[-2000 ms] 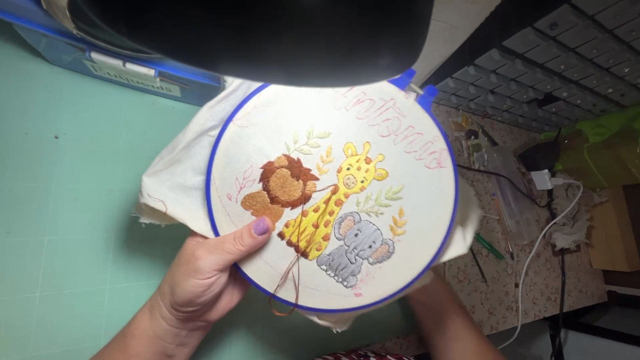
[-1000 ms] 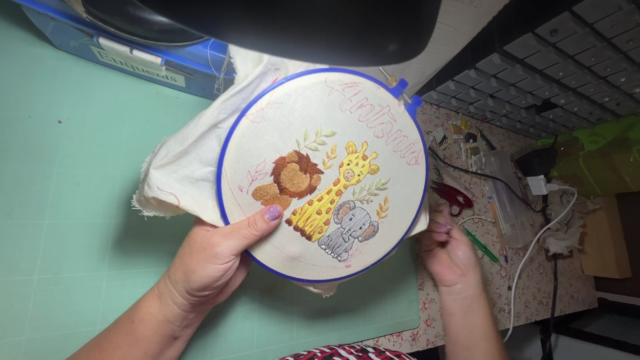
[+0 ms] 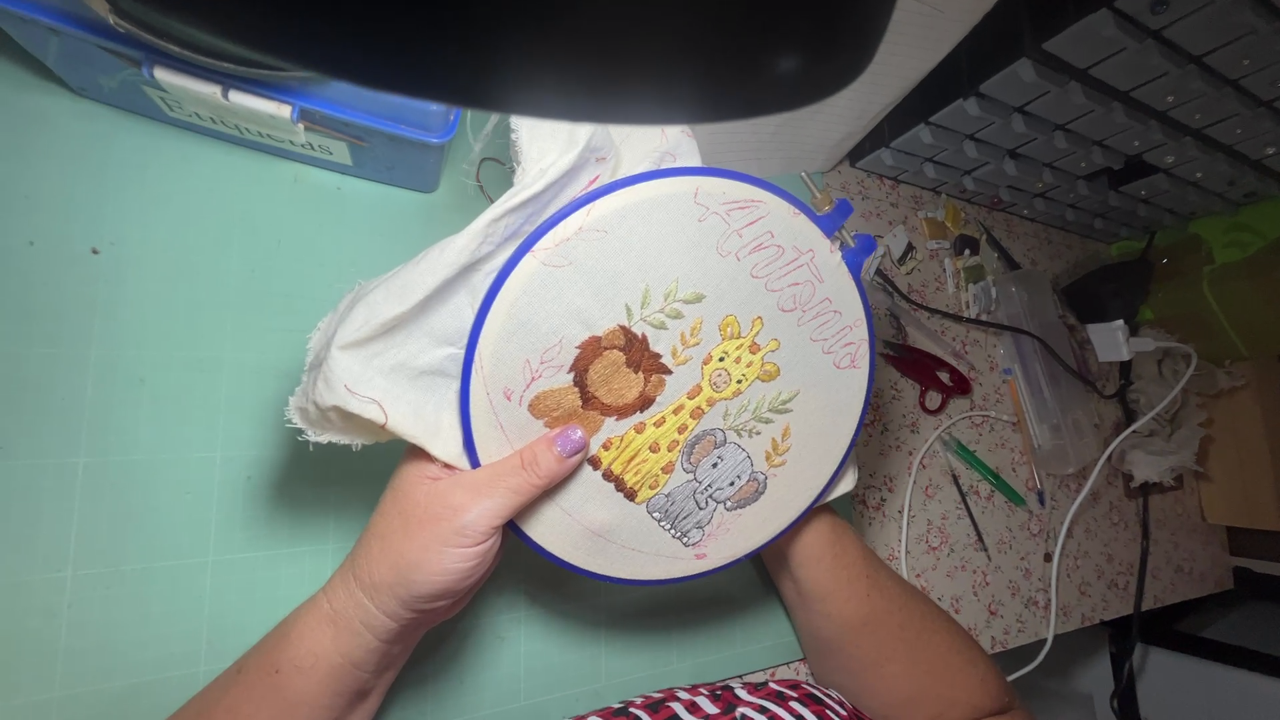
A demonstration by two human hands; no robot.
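Observation:
A blue embroidery hoop (image 3: 489,300) stretches cream fabric (image 3: 620,240) with a stitched lion (image 3: 615,380), giraffe (image 3: 650,440) and elephant (image 3: 720,480), leafy sprigs and pink drawn lettering. My left hand (image 3: 450,520) grips the hoop's lower left edge, thumb on the front beside the lion, fingers behind. Behind the lower right of the hoop goes my right arm; the hand itself is hidden. Loose, frayed fabric hangs out at the upper left. A metal screw (image 3: 820,195) closes the hoop at its upper right. No needle is visible.
A dark, blurred object (image 3: 560,50) covers the top. At upper left stands a blue plastic box (image 3: 400,150) with a label. On the right lie red-handled scissors (image 3: 930,380), a green pen (image 3: 985,470), a white cable (image 3: 1075,510) and thread cards, below small-drawer cabinets (image 3: 1060,110). A green cutting mat (image 3: 150,400) lies underneath.
My right hand, seen at the hoop's right edge a second ago, has gone behind the hoop. The brown thread strands that hung across the front two seconds ago no longer show there.

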